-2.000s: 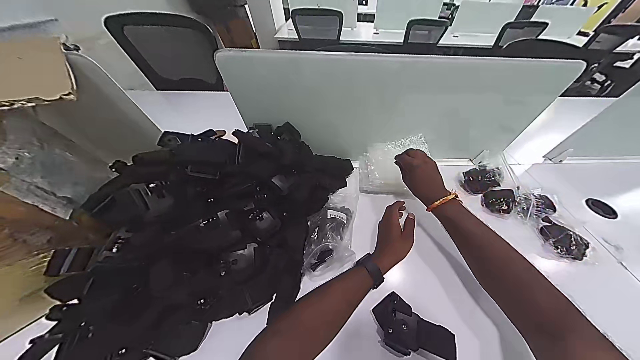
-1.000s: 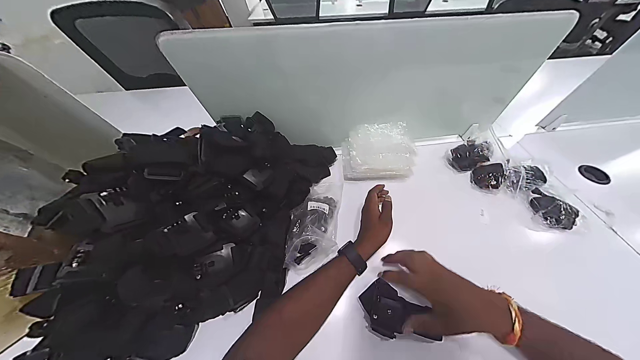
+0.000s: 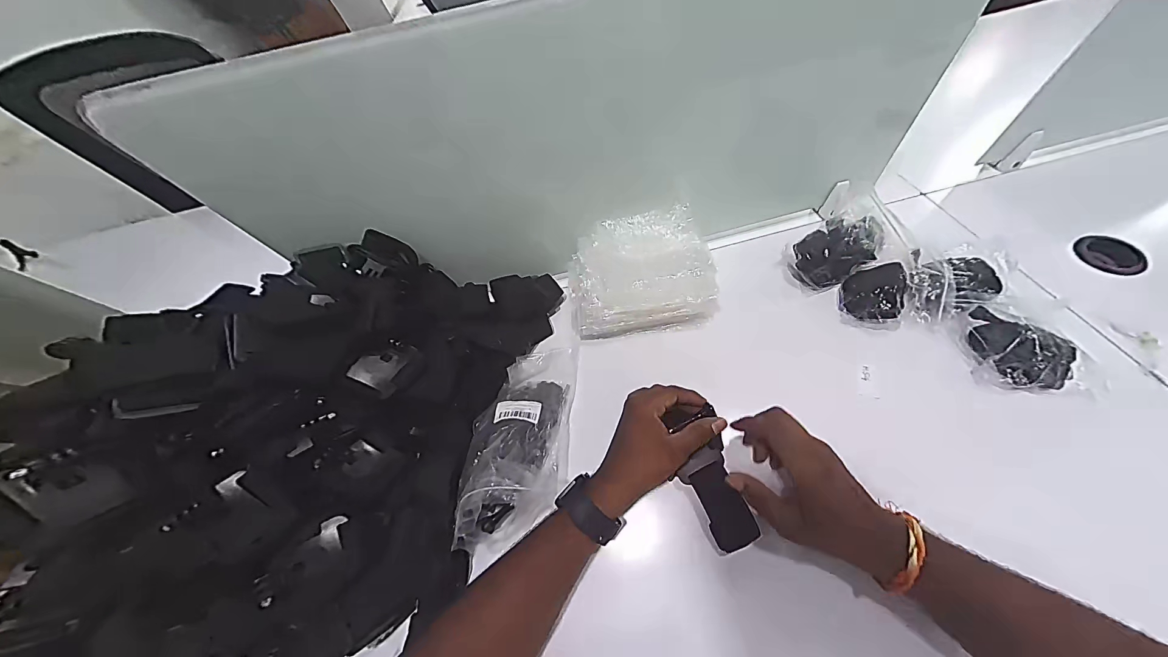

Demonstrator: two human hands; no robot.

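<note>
My left hand (image 3: 650, 449), with a dark watch on its wrist, grips the upper end of a black strap-like item (image 3: 725, 511) over the white desk. The item's flat, wide end points down toward me. My right hand (image 3: 803, 479), with an orange and yellow thread bracelet, is close at the item's right side, thumb beside its edge and fingers apart. A large heap of black straps with plastic parts (image 3: 301, 438) lies on the left. Between the heap and my left hand is a clear plastic bag of black items (image 3: 525, 438) bearing a barcode label.
A stack of clear plastic bags (image 3: 643, 283) lies against the frosted partition (image 3: 547, 137). Several bagged black bundles (image 3: 1022, 351) lie at the back right, near a round desk grommet (image 3: 1110, 255). A small white slip (image 3: 868, 380) rests on the desk.
My right hand has left the stack of clear bags and come down to the black item. My left hand now grips that item, which lay on the desk two seconds ago. The view has shifted down.
</note>
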